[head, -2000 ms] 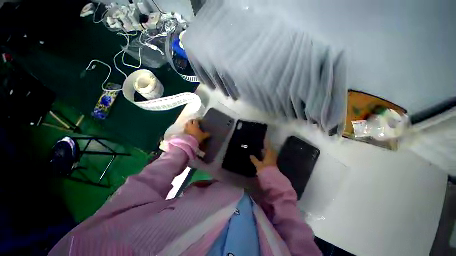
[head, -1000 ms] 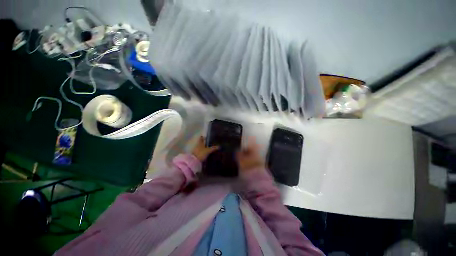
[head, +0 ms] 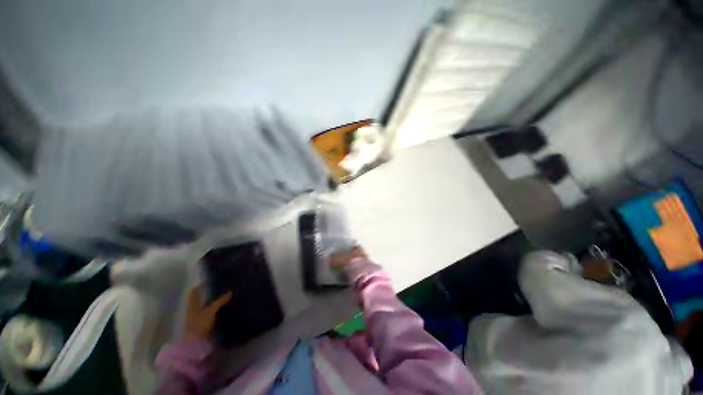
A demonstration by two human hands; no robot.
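A dark flat device lies on the white bench in front of me. My left hand is at its left edge, with the thumb over its face. A second dark device lies to the right. A clear shiny bubble bag is at that device's right side, partly over it. My right hand has hold of the bag's lower right part. Blur hides the fingertips and whether the device is inside the bag.
Upright grey-white sleeves stand along the back. An orange-brown tray holds a wrapped white item. A white panel leans on the wall. A label roll with its strip is far left. A person in grey clothing is at right.
The view has swung right, showing the person and the bench's far end. My right hand has moved from the left device to the right one, where the bubble bag now shows.
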